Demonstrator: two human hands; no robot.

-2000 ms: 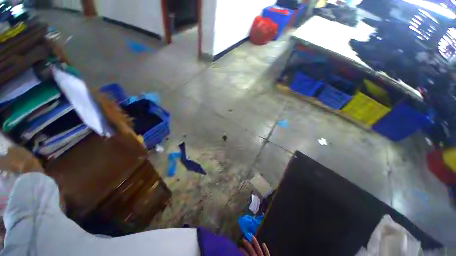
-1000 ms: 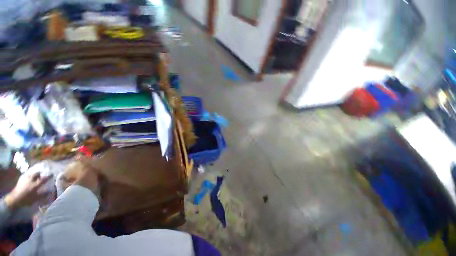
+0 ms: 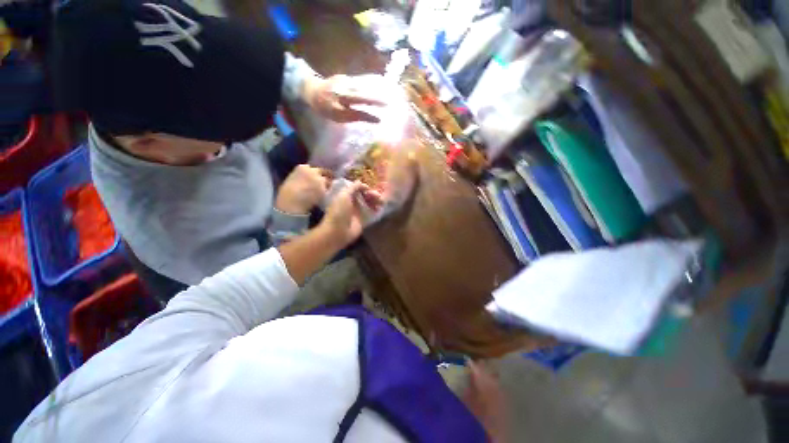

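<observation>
A clear plastic bag [image 3: 394, 130] with golden-brown and reddish snack pieces [image 3: 374, 169] inside lies open over the brown desk [image 3: 450, 251]. My left hand [image 3: 348, 212], at the end of a white sleeve, is at the bag's near edge, its fingers closed on the plastic; its fingertips are partly hidden. A seated person's two hands [image 3: 303, 189] are also at the bag, one at its near side and one at its far side. My right hand [image 3: 486, 400] is low beside my purple vest, blurred and partly cut off, so its grip is unclear.
The seated person in grey with a black cap [image 3: 173, 69] is close at left. Blue crates [image 3: 54, 277] with red-orange contents stand behind. Upright file folders [image 3: 588, 182], white sheets [image 3: 597, 294] and a desk organiser [image 3: 441, 121] are on the desk.
The view has swung from the floor and walls to the desk and seated person. The bag and my left hand are now near the centre. My right hand shows again, low in the view.
</observation>
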